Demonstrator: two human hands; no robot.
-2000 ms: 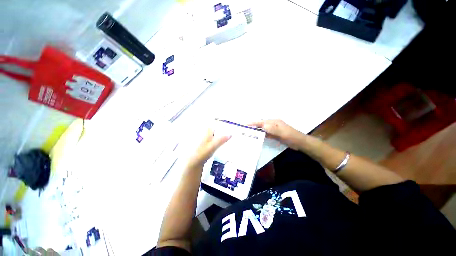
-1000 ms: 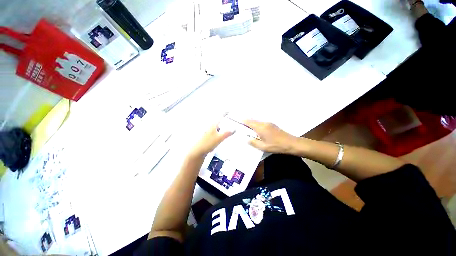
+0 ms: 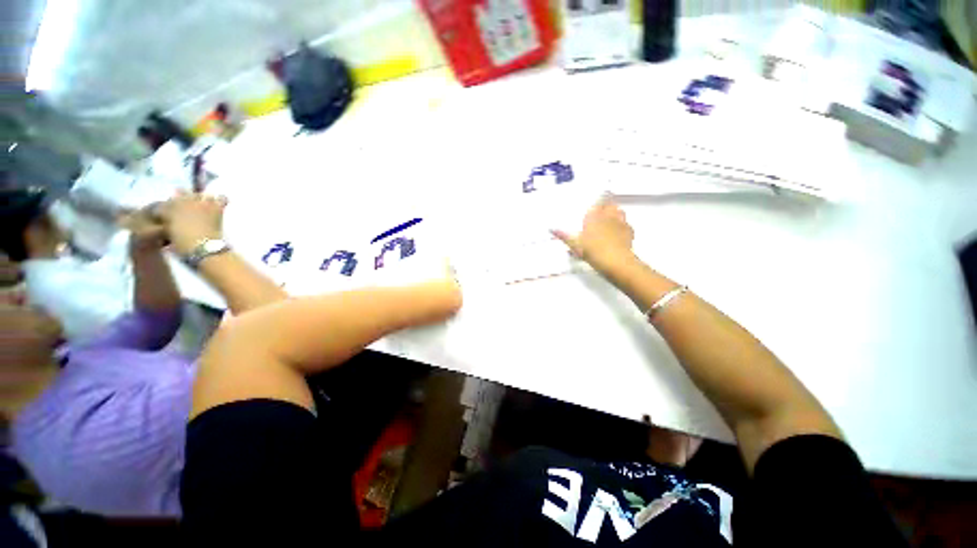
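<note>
My right hand [image 3: 609, 233] lies on the near right edge of a stack of flat printed white sleeves [image 3: 549, 177], thumb apart from the fingers; I see nothing held up in it. My left arm reaches across to the left, and my left hand [image 3: 441, 289] is mostly washed out by glare, so its fingers and grip are unclear. Beyond that forearm is a white box with a purple picture [image 3: 394, 253] and a dark edge. More printed white boxes or sleeves [image 3: 339, 262] lie to its left.
A person in a purple top [image 3: 113, 401] sits at left, hands on the table. More flat sleeves [image 3: 707, 94] and a stack with a picture [image 3: 898, 88] are at back right. A red bag [image 3: 487, 37], black cylinder [image 3: 659, 30] and dark bundle [image 3: 316, 86] stand by the wall.
The view has swung left. The printed box is out of my lap and no longer between both hands. My left arm has gone left; my right hand has moved onto the sleeves.
</note>
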